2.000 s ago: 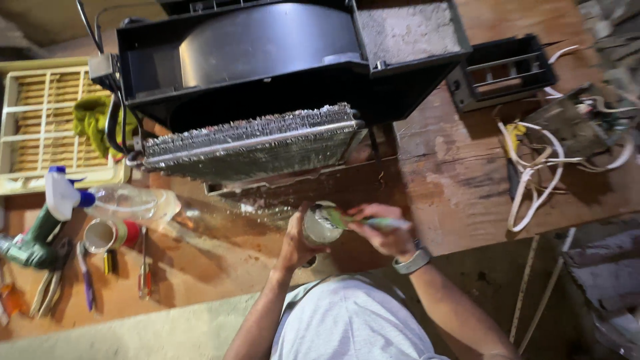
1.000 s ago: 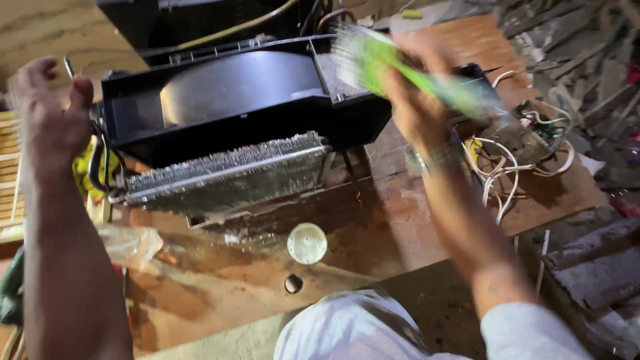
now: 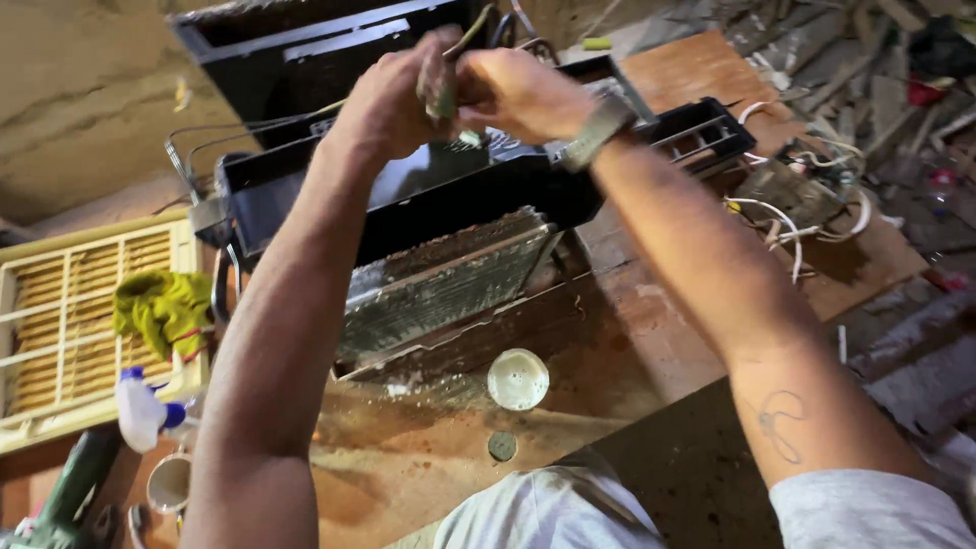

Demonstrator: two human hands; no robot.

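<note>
My left hand (image 3: 389,99) and my right hand (image 3: 526,91) are close together above the fan housing (image 3: 293,194) of an air conditioner. Between them is a blurred green thing, seemingly the handle of the brush (image 3: 441,95), with my right hand's fingers closed around it. Whether my left hand also grips something is unclear. A yellow-green cable (image 3: 479,27) passes behind the hands. Below the housing leans a finned metal coil (image 3: 435,305). A cup of whitish, frothy liquid (image 3: 518,380) stands on the wooden table (image 3: 366,488) in front of the coil.
On the left are a cream louvred grille (image 3: 62,335), a yellow-green cloth (image 3: 162,309), a spray bottle (image 3: 141,415), a mug (image 3: 169,482) and a green power tool (image 3: 72,488). White wires (image 3: 789,229) and a black frame (image 3: 698,137) lie on the right.
My right hand dipped a green brush in the cup, then raised it over the housing. My left hand let go of the cup, was raised at the left, and has moved right beside my right hand.
</note>
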